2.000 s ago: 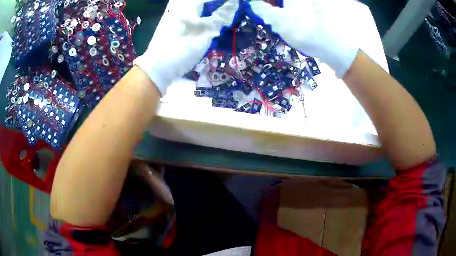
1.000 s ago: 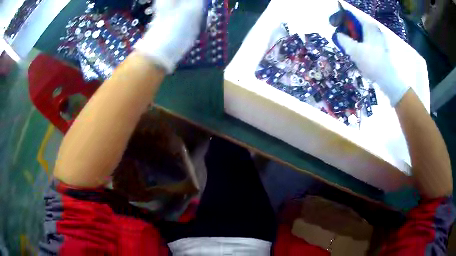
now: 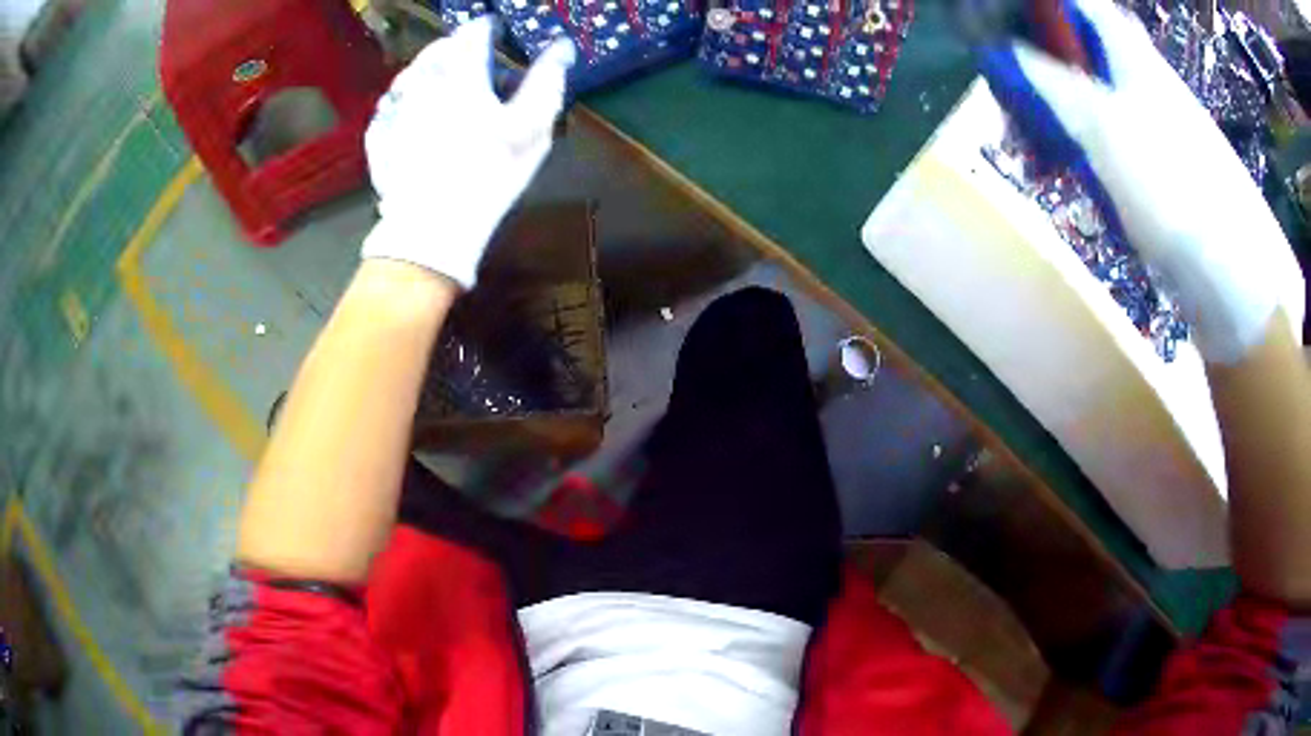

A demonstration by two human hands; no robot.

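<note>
My left hand [image 3: 460, 151], in a white glove, is at the bench edge beside blue circuit board panels [image 3: 812, 46]. Its thumb and fingers are apart; the palm side is hidden, so I cannot tell if it touches or holds a panel. My right hand [image 3: 1172, 180], in a white glove with blue fingers, is closed around a red-handled tool [image 3: 1061, 32], blurred and cut by the top edge. It is over the white foam box [image 3: 1064, 338], which holds a heap of small boards [image 3: 1093, 237].
A red stool [image 3: 288, 101] stands left of the bench. An open cardboard box [image 3: 554, 431] with dark contents is below the bench edge. Another cardboard piece [image 3: 963, 618] is near my right thigh. A small round ring [image 3: 858, 360] is at the bench edge. More boards lie at upper right.
The view has swung left and down, showing more floor, stool and box. My left hand has moved off the panels' middle to their left end. My right hand still grips the tool.
</note>
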